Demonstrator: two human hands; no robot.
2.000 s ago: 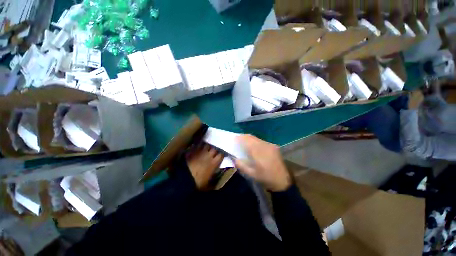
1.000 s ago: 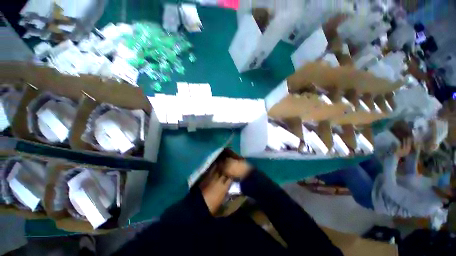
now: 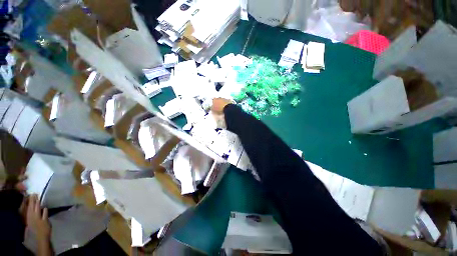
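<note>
My right hand [image 3: 219, 107] is small and blurred at the far end of my dark sleeve. It is over the messy pile of small white packets [image 3: 193, 80], left of a heap of small green parts [image 3: 268, 87]. The bright packets hide its fingertips, so I cannot tell whether it grips one. My left hand is not in view. A white box with dark print [image 3: 255, 232] lies at the table's near edge, left of my forearm.
Open retail boxes with wrapped products [image 3: 193, 167] stand in rows at the left. Another person's hand [image 3: 37, 220] is at the lower left. Flat white cartons [image 3: 200, 20] and two paper stacks [image 3: 313, 56] lie at the far side. White boxes [image 3: 381, 107] stand at the right.
The view has swung left. My right hand has left the brown-lined retail box near my body and reached out to the white pile. My left hand and that box have gone out of view.
</note>
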